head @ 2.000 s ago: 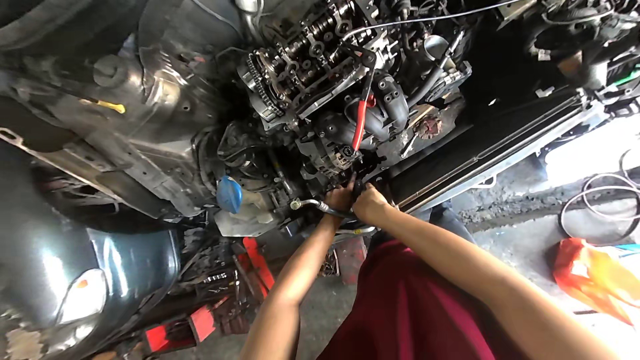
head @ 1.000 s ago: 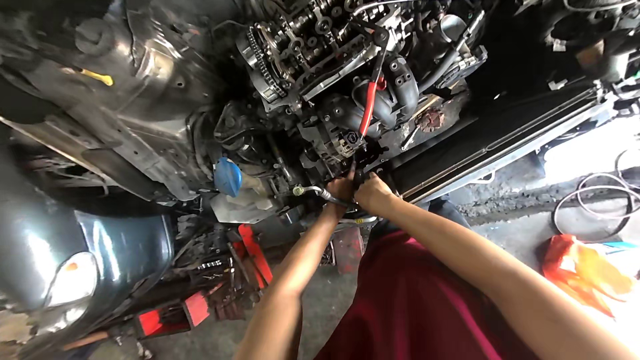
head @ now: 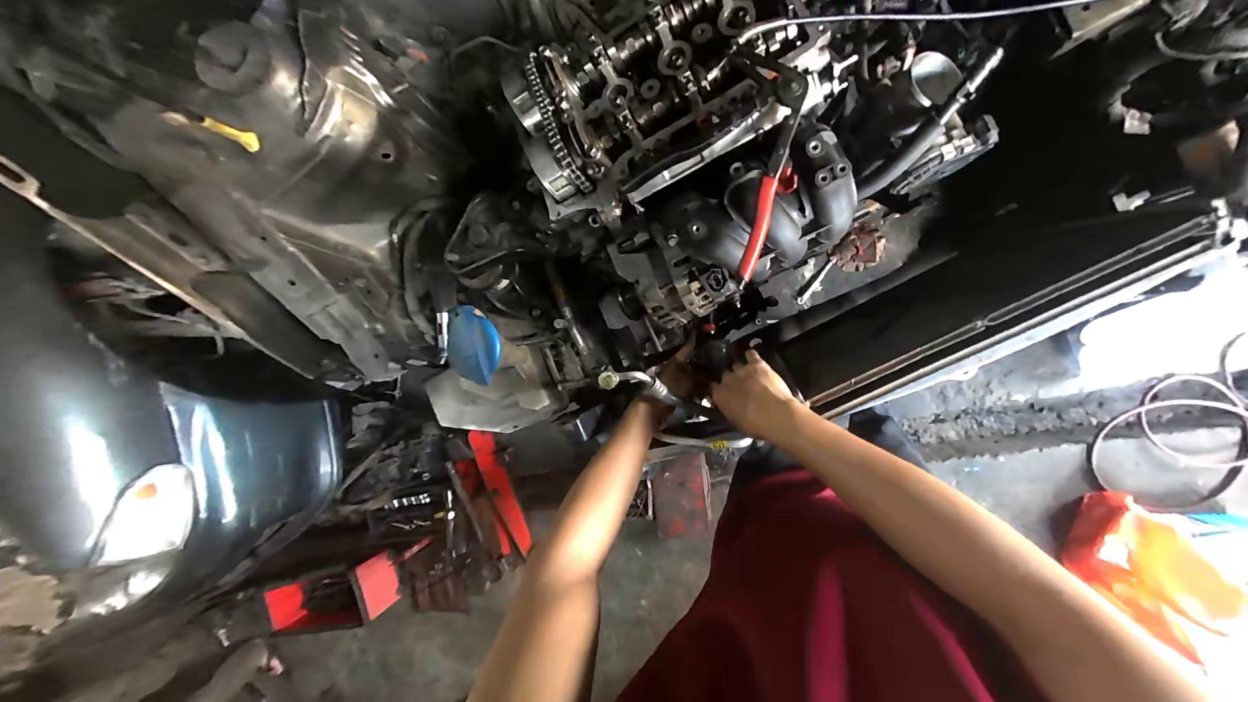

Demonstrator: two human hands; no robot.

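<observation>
My left hand [head: 671, 378] reaches low into the engine bay, partly hidden by a metal pipe fitting [head: 639, 378] and hose. Beside it, my right hand [head: 753, 392] has curled fingers at a dark part [head: 714, 357] between the two hands; whether either hand grips it is unclear. Just above them sits the alternator [head: 685, 297]. A red cable [head: 760, 226] hangs over the black intake manifold [head: 780, 210]. Higher up, the engine's cylinder head [head: 648, 93] lies uncovered, its camshafts and timing chain [head: 558, 125] exposed.
The radiator [head: 975, 331] runs along the right of my hands. A blue cap [head: 475, 344] is to the left. Red toolboxes [head: 331, 593] stand on the floor below, near a removed-looking dark bumper [head: 263, 458]. A coiled hose [head: 1160, 402] and an orange bag [head: 1141, 556] lie at right.
</observation>
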